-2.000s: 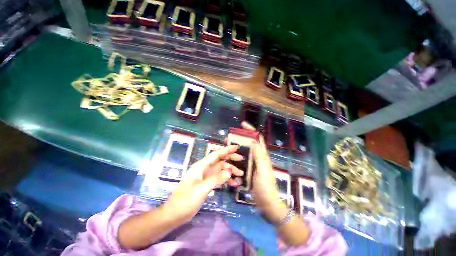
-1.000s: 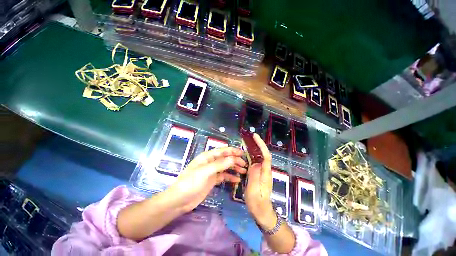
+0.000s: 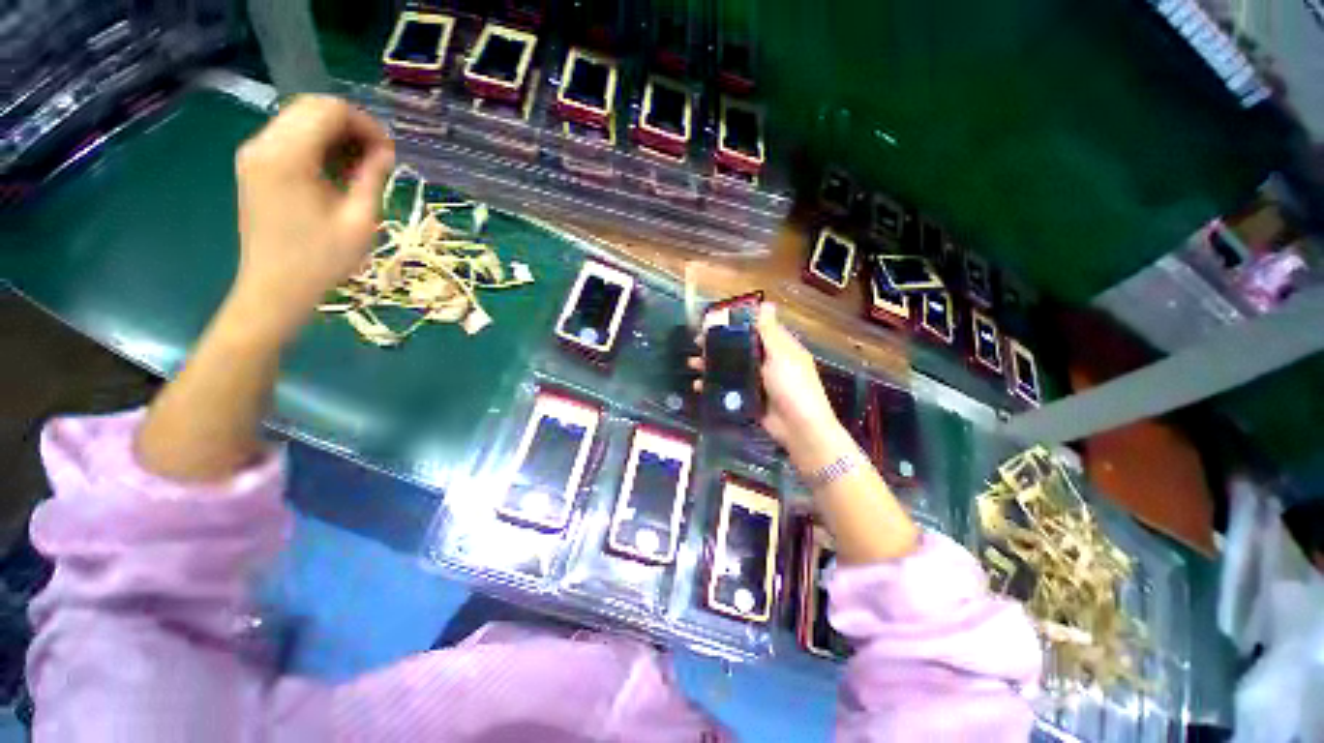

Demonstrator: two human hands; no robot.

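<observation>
My right hand (image 3: 787,375) holds a dark red flip phone (image 3: 732,363) over the back row of the clear blister tray (image 3: 617,584). The phone's dark face shows no pale border. My left hand (image 3: 308,196) is raised at the upper left, fingers curled, by the tangled cream-yellow masking frames (image 3: 421,279) on the green mat. Whether it holds a frame is unclear. The tray's front row has several phones, such as a pale-bordered phone (image 3: 744,549). The back row has another pale-bordered phone (image 3: 595,308) at left and dark-faced phones (image 3: 896,431) at right.
Stacked blister trays (image 3: 639,196) with pale-bordered phones on top stand behind the work tray. Loose phones (image 3: 832,259) lie on the brown board, one askew. A larger heap of masking frames (image 3: 1053,559) lies in a clear tray at right. A metal upright (image 3: 1147,341) slants across the right.
My left hand has moved from beside the phone to the upper left, by the tangled frames. My right hand has moved the phone back over the back row, and its bare dark face now shows.
</observation>
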